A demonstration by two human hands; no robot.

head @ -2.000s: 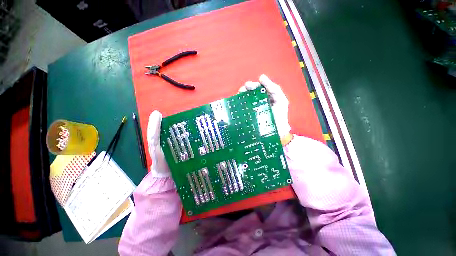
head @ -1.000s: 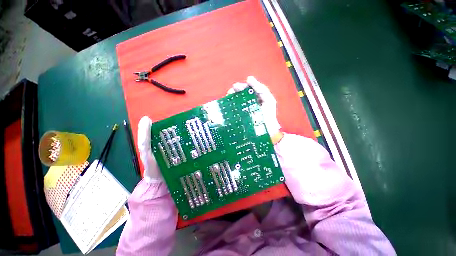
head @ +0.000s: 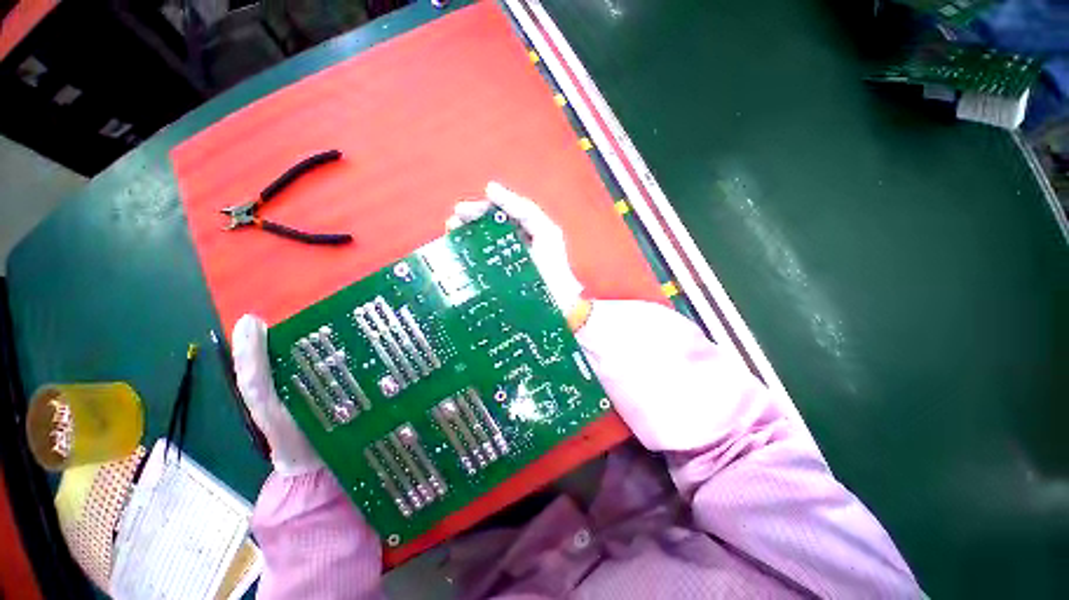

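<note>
A green circuit board is held solder side up above the red mat, slightly tilted, with four blocks of silvery stripes and a bright glare near its top edge. My left hand, in a white glove, grips the board's left edge. My right hand, also in a white glove, grips its upper right corner and side. The fingers under the board are hidden. Side cutters with black handles lie open on the mat, beyond the board.
A yellow cup with small pieces, dark tweezers, a printed record sheet and a sheet with red marks are at left. The green conveyor runs at right, carrying another board. Part of a person in blue shows at upper right.
The view has turned, so the bench, cutters and held board sit further left in the picture. More of the conveyor and the other board shows. Both hands keep their hold.
</note>
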